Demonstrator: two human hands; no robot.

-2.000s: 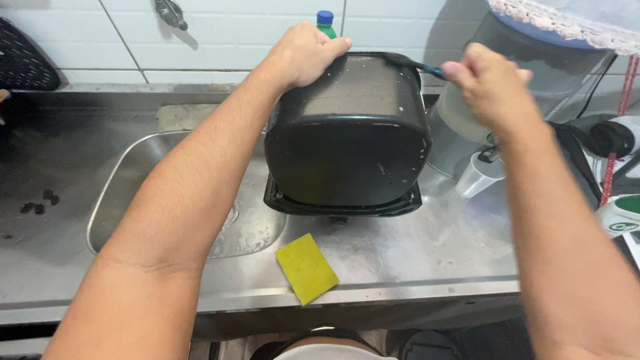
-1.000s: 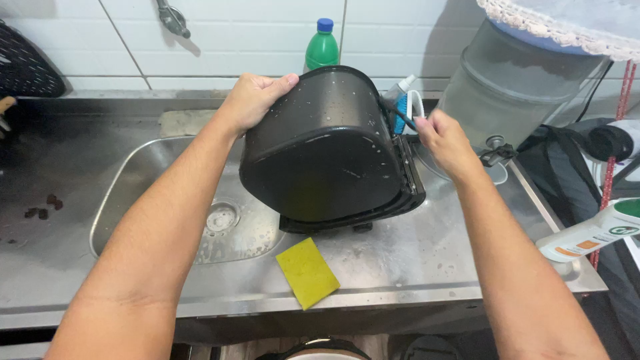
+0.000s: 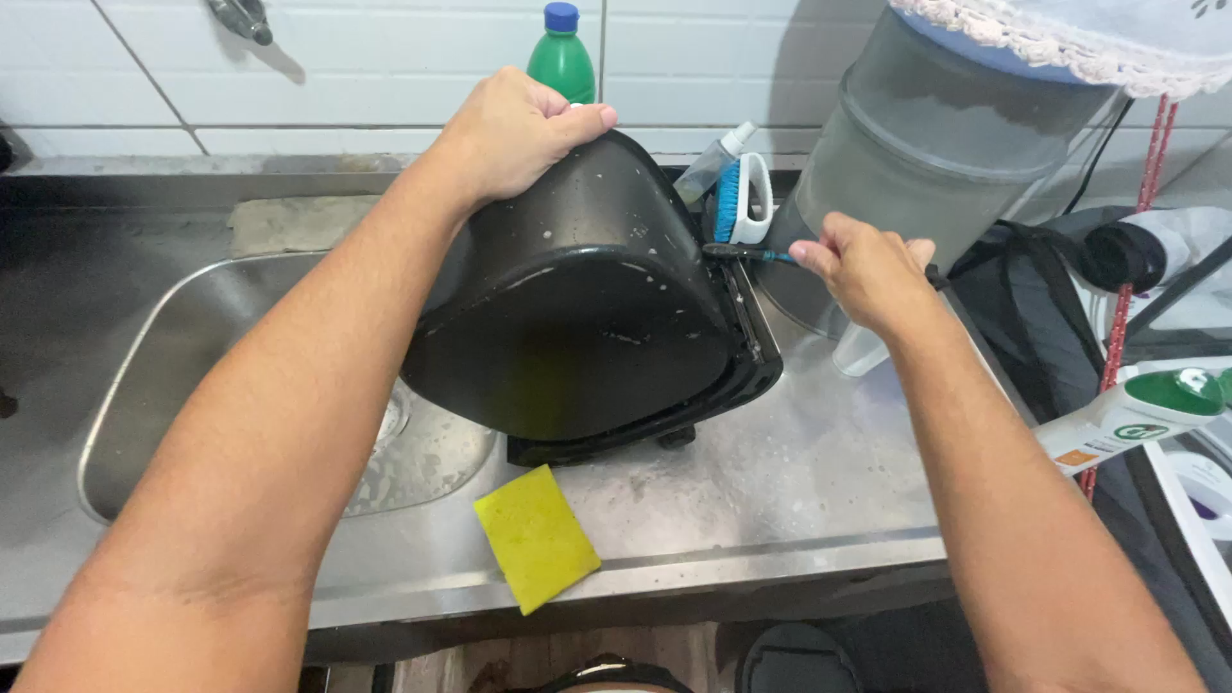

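A black air fryer basket (image 3: pixel 577 327) stands tipped on the steel counter beside the sink, its scuffed bottom toward me. My left hand (image 3: pixel 520 135) grips its upper rim, thumb on top. In my right hand (image 3: pixel 866 265) is a small brush (image 3: pixel 756 253) with a thin blue and dark handle, its dark head against the basket's right edge. The bristles are hard to make out. A yellow sponge (image 3: pixel 537 539) lies at the counter's front edge, just below the basket.
The steel sink (image 3: pixel 144 385) is partly behind my left forearm. Along the wall are a green bottle (image 3: pixel 561 58), a spray bottle (image 3: pixel 714 164) and a blue-bristled scrub brush (image 3: pixel 741 199). A large grey container (image 3: pixel 943 115) and a white bottle (image 3: pixel 1126 423) are at the right.
The basket has turned and tilted between frames, with my left hand staying on its rim. My right hand has moved the brush about the basket's right edge.
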